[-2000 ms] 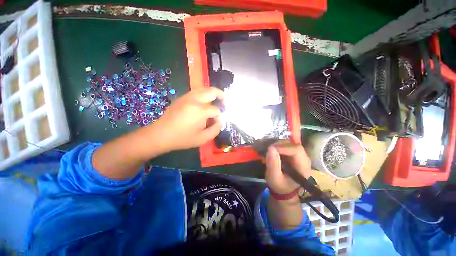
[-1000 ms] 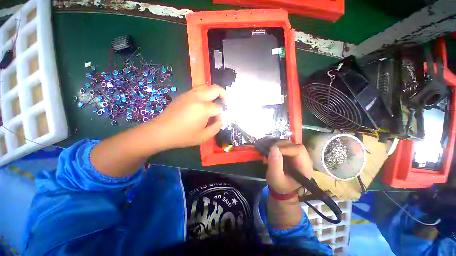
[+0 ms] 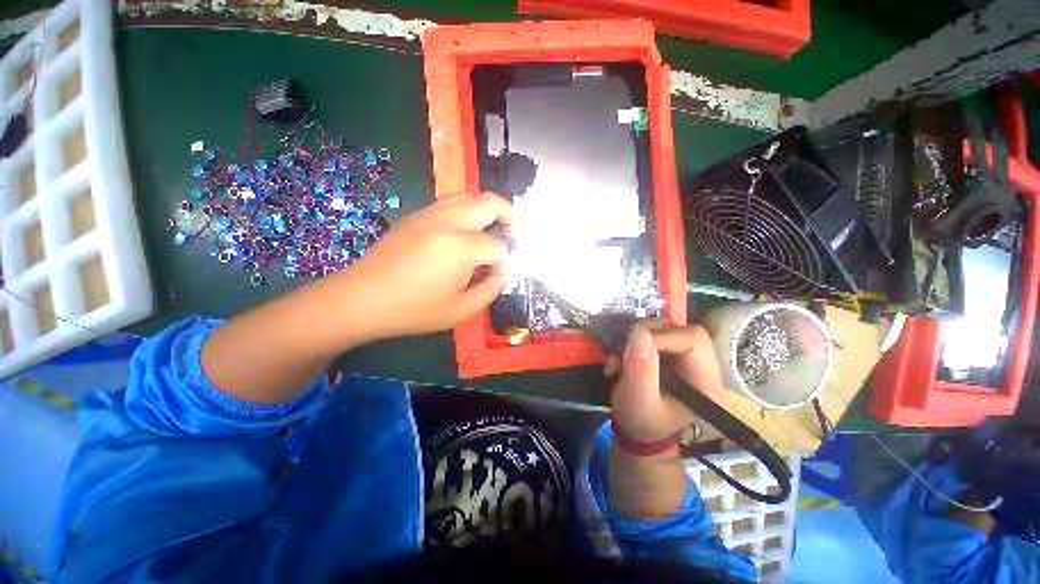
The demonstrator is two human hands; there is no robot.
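An opened tablet (image 3: 570, 148) with a large silver battery lies in a red frame (image 3: 448, 114). My left hand (image 3: 439, 268) reaches over the frame's left side, fingers pinched together at the shiny board area; what the fingertips touch is hidden by glare. My right hand (image 3: 661, 376) holds a dark soldering iron (image 3: 610, 333) at the frame's near right corner. Its thin tip points up and left over the circuit board (image 3: 604, 285). A pile of small wired components (image 3: 291, 211) lies left of the frame.
White foam trays stand at left (image 3: 105, 160) and low right (image 3: 741, 527). A cup of metal shavings (image 3: 781, 356) sits on cardboard, near a black fan (image 3: 758, 222). Another red frame (image 3: 912, 376) is at right, with another person's sleeve (image 3: 935, 513) below it.
The red frame on the belt at the top has moved right. My right hand and the iron have shifted slightly right. My left hand stays about where it was.
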